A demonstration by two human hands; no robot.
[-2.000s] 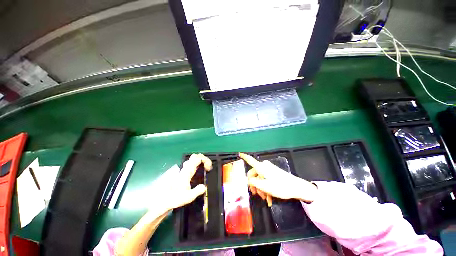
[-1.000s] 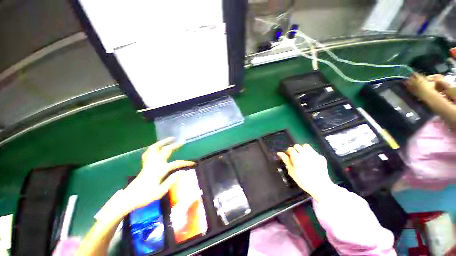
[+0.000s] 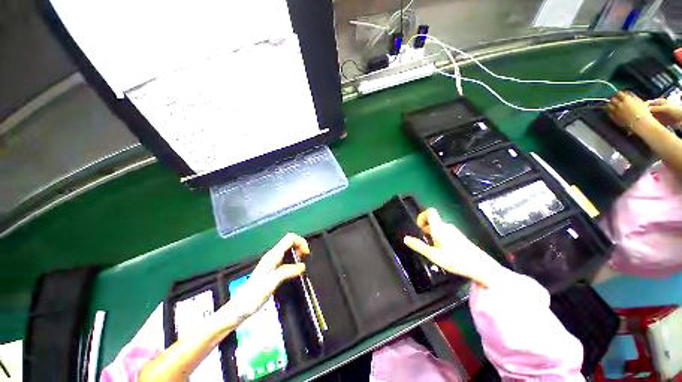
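Note:
A black phone tray (image 3: 353,277) lies in front of me with slots in a row. My left hand (image 3: 278,272) grips the top of a dark smartphone (image 3: 312,302), tilted on its edge in the middle slot. My right hand (image 3: 437,242) holds the long edge of another dark smartphone (image 3: 407,250) at the tray's right end, tilted a little. Between these two, one slot holds no phone. A phone with a lit blue and green screen (image 3: 259,339) lies left of the middle slot. A phone with a whitish screen (image 3: 196,313) lies in the leftmost slot, partly hidden by my left forearm.
A waiting tray of phones (image 3: 490,224) stands at right. A co-worker's hands (image 3: 636,112) are over another tray (image 3: 579,160). A test chart board (image 3: 217,104) stands behind, a clear plastic plate (image 3: 280,190) at its foot. An empty black tray (image 3: 60,321) is at left; white cables (image 3: 516,106) run right.
The view has swung right. The left hand has taken hold of the middle phone and tilted it. The right hand has tilted the right-end phone. The two left phones now show different screens.

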